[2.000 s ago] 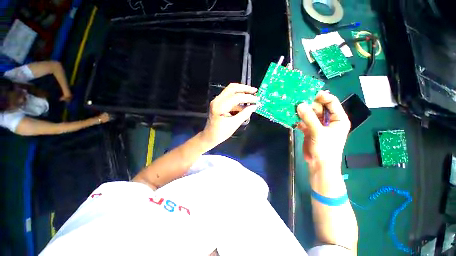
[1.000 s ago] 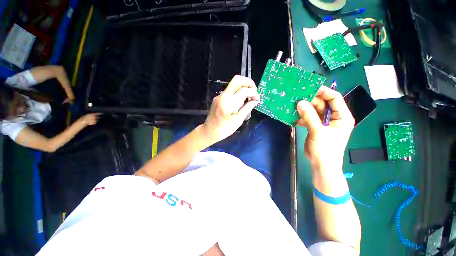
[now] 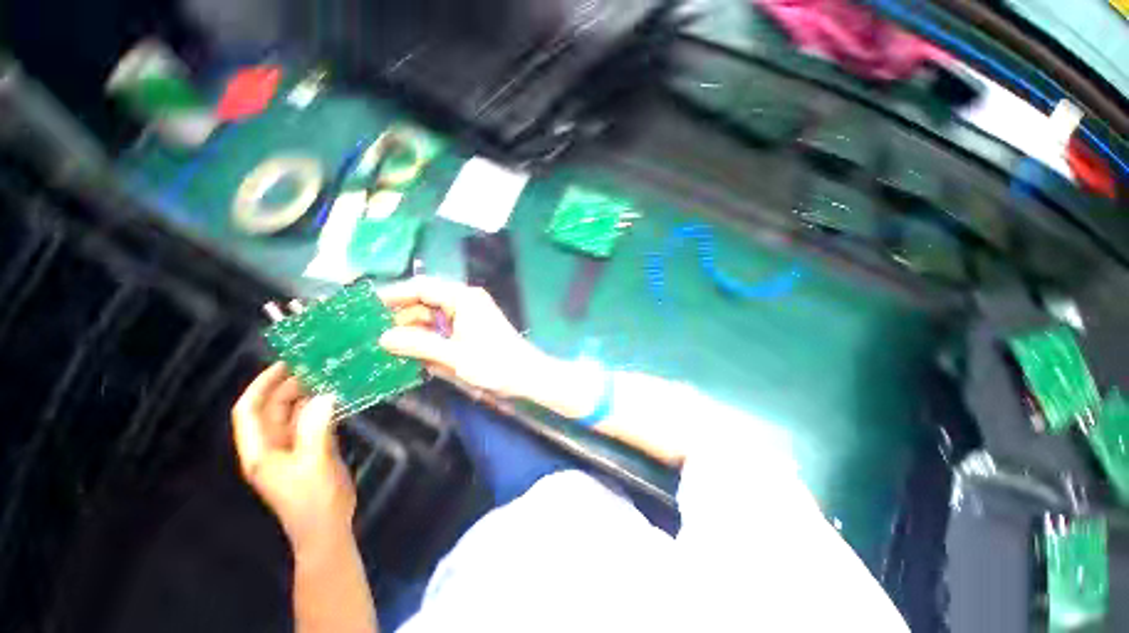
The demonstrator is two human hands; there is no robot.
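Note:
A green circuit board [image 3: 341,346] is held between my two hands, with metal connectors standing out at its upper left edge. My left hand [image 3: 291,451] grips its lower edge. My right hand [image 3: 458,331] grips its right side and also holds a purple pen, mostly hidden by the fingers. A blue wrist strap [image 3: 598,393] is on my right wrist. The view is blurred by motion.
On the green mat [image 3: 768,352] lie another board [image 3: 589,221], a board on paper [image 3: 384,244], white paper [image 3: 484,194], a tape roll [image 3: 277,194], a dark phone [image 3: 493,268] and a coiled blue cord [image 3: 743,284]. More boards [image 3: 1054,375] are at the right.
The view has swung right, so the mat now fills the middle and boards show at the right. The other person is out of view. Both hands still hold the board.

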